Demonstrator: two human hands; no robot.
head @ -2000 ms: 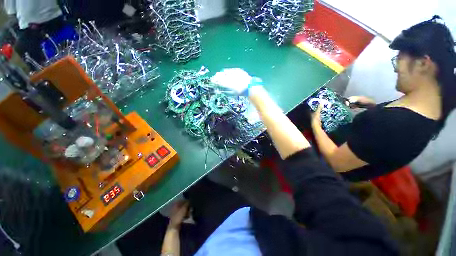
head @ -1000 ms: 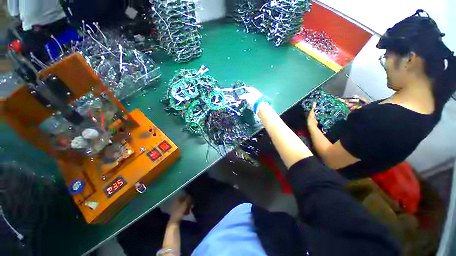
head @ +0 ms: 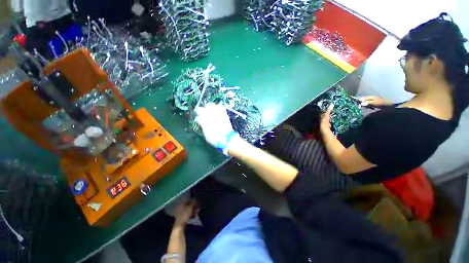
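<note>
My right hand [head: 215, 125], in a white glove with a blue band at the wrist, is on the front left side of the board pile [head: 234, 97]. Its fingertips touch the green rings; whether they grip one is hidden. The pile is green ring boards with dark and pale wires. My left hand [head: 185, 209] is bare and low, below the bench edge, its fingers bent; what it may hold is unclear. The orange test fixture [head: 136, 169] stands left of the pile, its clamp over pale round posts, with red digits lit.
Stacked wired boards [head: 186, 31] stand at the back, with another stack [head: 283, 20] farther right. A layered stack [head: 121, 64] with wires sits behind the fixture. A red tray [head: 342, 33] with a yellow edge is far right. A neighbouring person [head: 406, 138] at right holds green boards.
My right hand has moved left and nearer across the pile, from its right end to its front left side. The rings beneath lie differently. My left hand has stayed low.
</note>
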